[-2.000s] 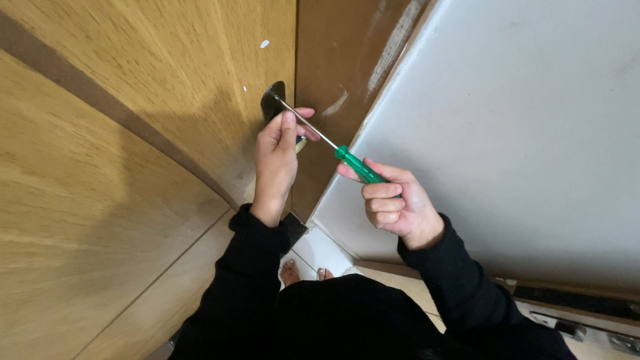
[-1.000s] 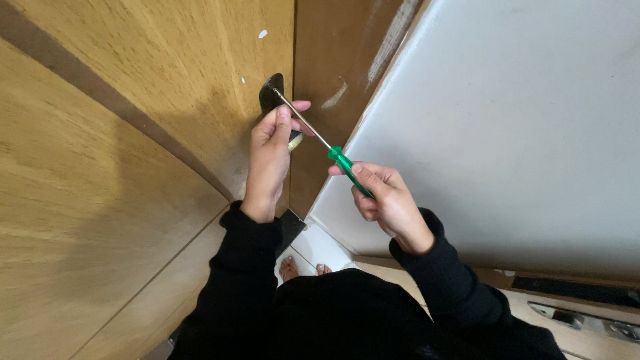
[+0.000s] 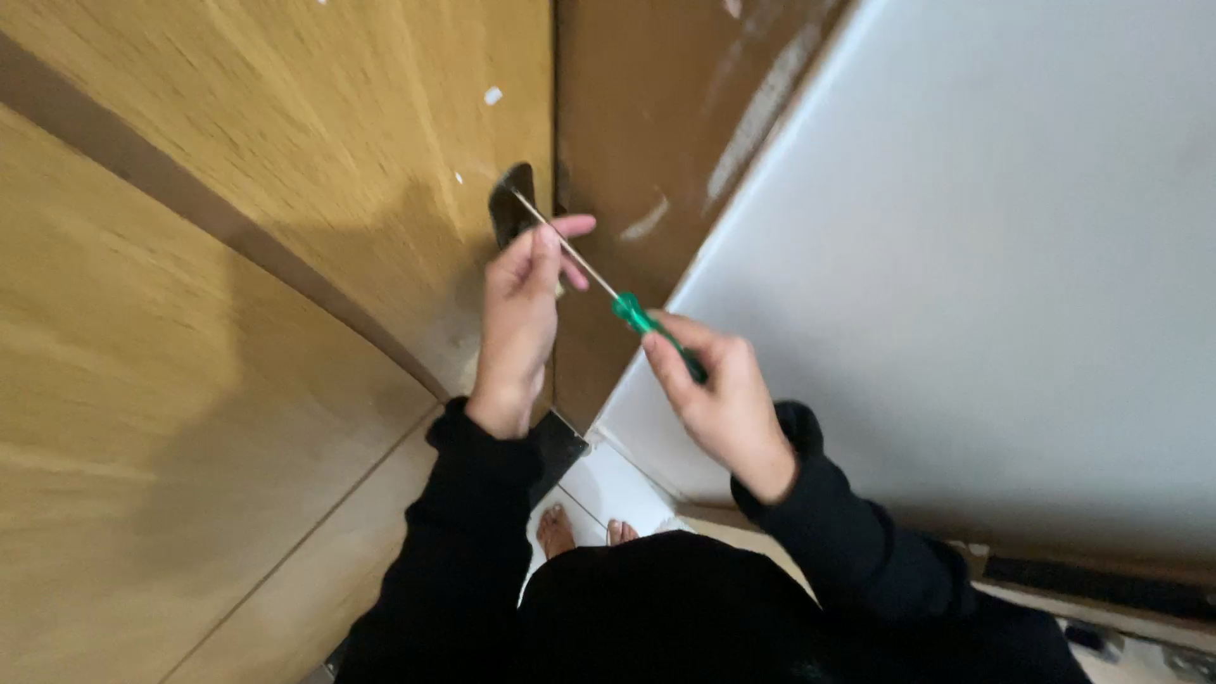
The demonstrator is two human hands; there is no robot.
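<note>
My right hand (image 3: 722, 389) is closed around the green handle of a screwdriver (image 3: 655, 332). The metal shaft runs up and left, its tip at the upper part of a dark metal plate (image 3: 511, 201) on the wooden door (image 3: 380, 123). My left hand (image 3: 527, 309) pinches the shaft near the plate between thumb and finger, its other fingers spread towards the door frame. That hand hides the lower part of the plate. Something small and yellowish shows behind its fingers; I cannot tell what it is.
A brown door frame (image 3: 617, 123) with pale scuffs borders the door, and a light grey wall (image 3: 950, 237) rises on the right. Below are white floor tiles (image 3: 617, 480), a dark threshold piece (image 3: 560, 451) and my bare feet. A ledge with dark items lies at the lower right.
My right hand has shifted its grip on the green handle, its fingers now less curled than two seconds ago. My left hand stays at the shaft, and the tip remains at the plate.
</note>
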